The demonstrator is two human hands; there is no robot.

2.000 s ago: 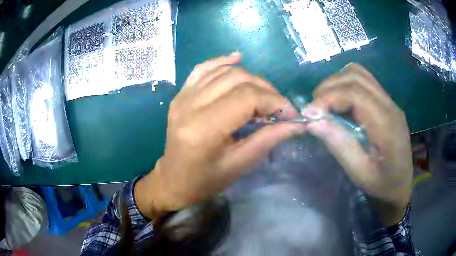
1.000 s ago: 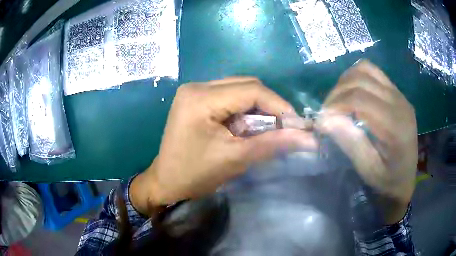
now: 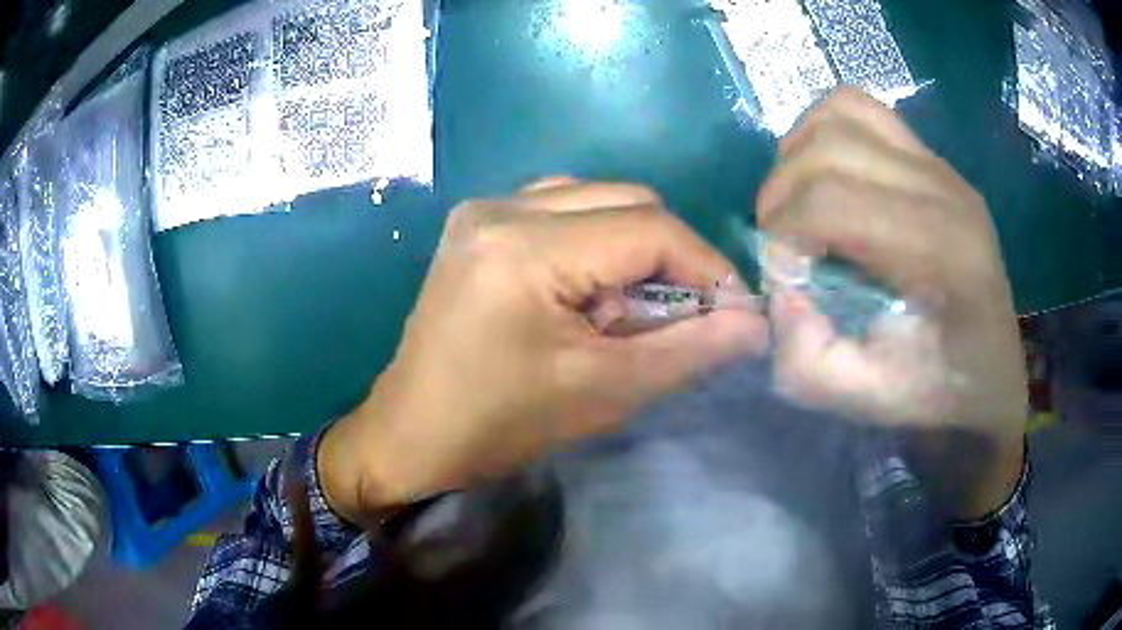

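Observation:
My left hand (image 3: 529, 332) pinches a thin panel (image 3: 671, 297) between thumb and index finger; it is seen nearly edge-on and partly hidden in the curled fingers. My right hand (image 3: 886, 259) is close beside it, its fingers closed on a clear plastic film (image 3: 787, 265), which shows by its glare around the fingertips and across the palm. The two hands nearly touch at the fingertips. A hazy grey clear plastic sheet (image 3: 689, 529) hangs below the hands at the bench edge. Whether panel and film are joined cannot be told.
A large bagged patterned panel (image 3: 295, 111) lies upper left on the green bench (image 3: 283, 357). Long shiny poly bags (image 3: 111, 271) lie far left. White patterned panels (image 3: 775, 62) lie top right, a shiny bagged stack (image 3: 1070, 105) far right. A blue stool (image 3: 160, 505) stands below left.
The right hand's upper fingers have moved up over the lower edge of the top-right panels. More clear film shows at its fingertips. The left hand still pinches the panel, now at a slightly different angle.

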